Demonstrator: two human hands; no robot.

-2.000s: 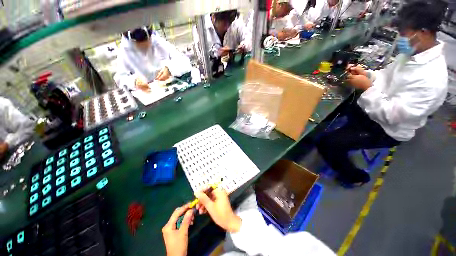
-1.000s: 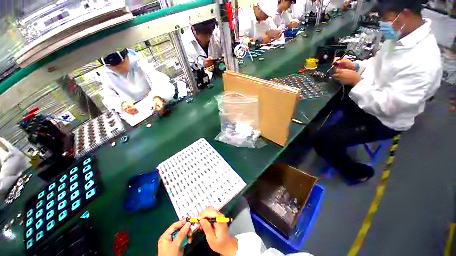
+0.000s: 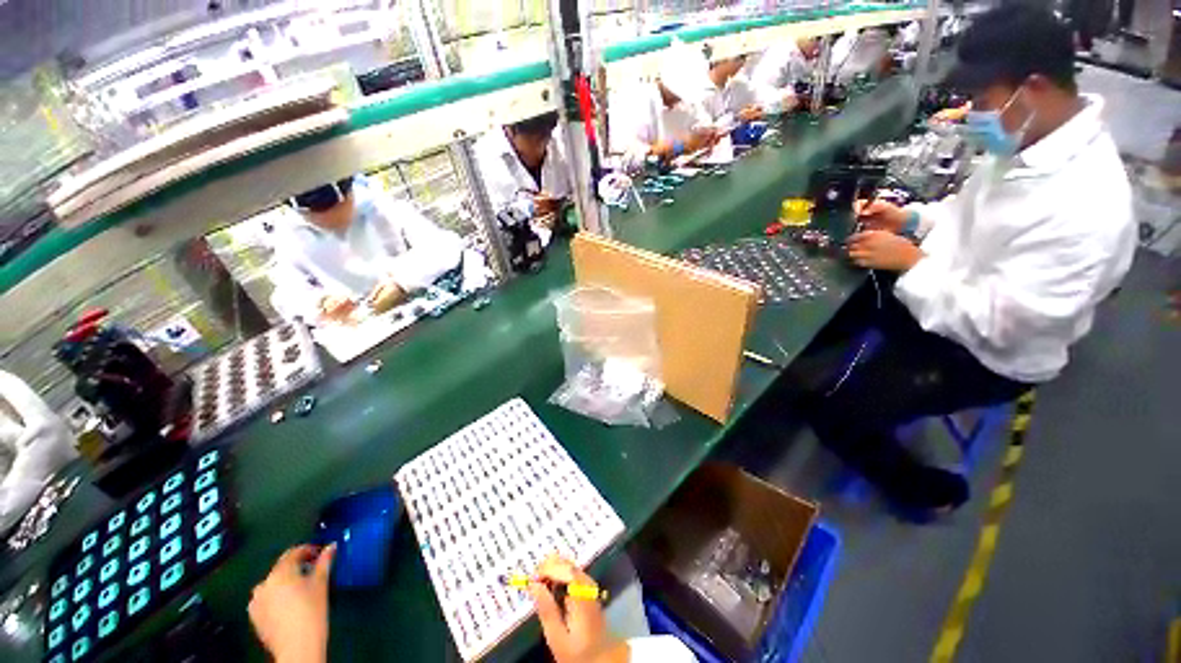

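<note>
My right hand [image 3: 570,619] holds a yellow hand tool [image 3: 560,588] over the lower part of the white parts sheet [image 3: 499,499], which has rows of tiny dark parts. The tool's dark end points left. My left hand [image 3: 293,606] is at the lower left edge of the blue parts bin [image 3: 361,528], thumb and forefinger close together. Whether anything small is between them, I cannot tell. No teal housing shows in either hand.
The filled blister tray [image 3: 140,554] with teal pieces lies at the left. A clear plastic bag [image 3: 606,355] rests against a cardboard sheet [image 3: 686,317]. An open carton [image 3: 732,550] stands below the bench edge. A masked person [image 3: 1023,233] sits at the right; other workers sit across the bench.
My left hand has moved left from beside the right hand to the blue bin. My right hand still holds the yellow tool, now over the sheet. The view has shifted a little.
</note>
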